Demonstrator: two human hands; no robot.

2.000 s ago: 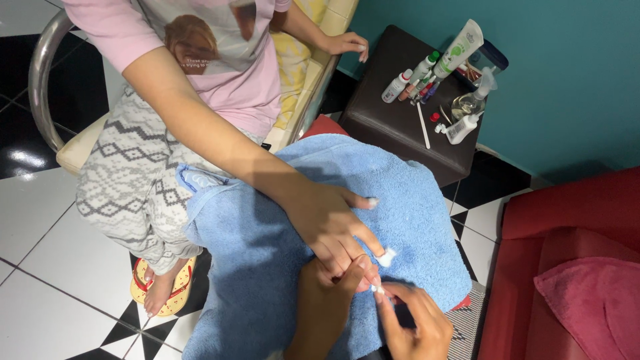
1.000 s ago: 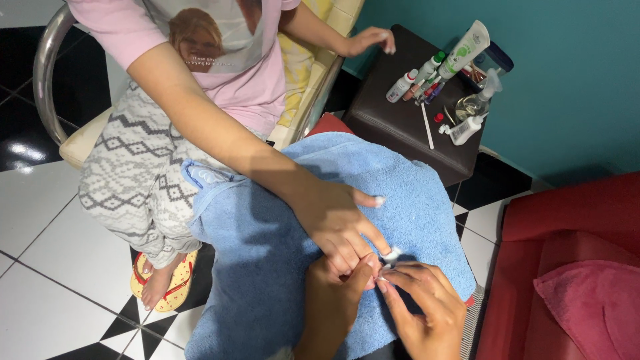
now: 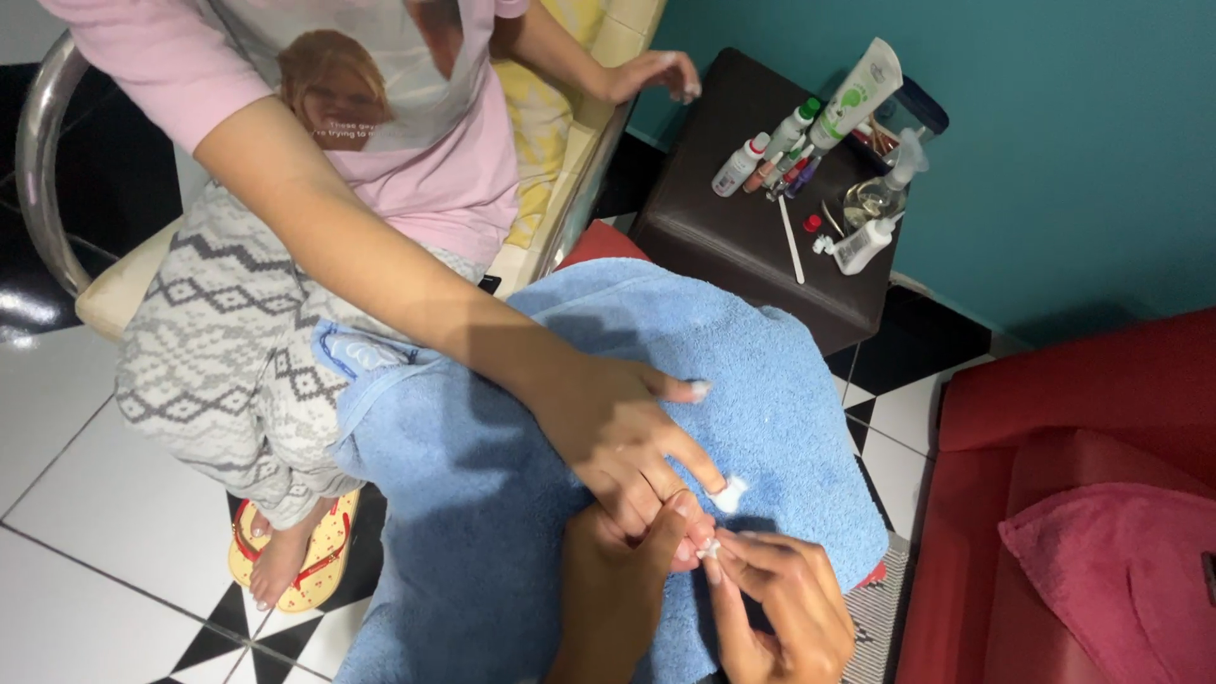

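Note:
A seated person's hand (image 3: 617,427) reaches over a blue towel (image 3: 760,399). My left hand (image 3: 622,570) grips one or more of that hand's fingers, thumb on top. My right hand (image 3: 784,598) pinches a small white piece of what looks like cotton (image 3: 708,548) at the tip of a held finger. Another white cotton piece (image 3: 730,494) covers the tip of the person's index finger. White material also shows on the thumb's nail (image 3: 700,390). My right palm is partly hidden by its fingers.
A dark stool (image 3: 722,237) at upper right bears bottles, a white and green tube (image 3: 860,93), a pump bottle (image 3: 879,195), a white stick (image 3: 790,240), a red cap (image 3: 812,223) and a small white bottle (image 3: 864,247). A red sofa (image 3: 969,560) stands at the right.
My right hand, lower and apart in the first frame, has come up close against the held fingertip. The person's other hand has lifted slightly by the stool.

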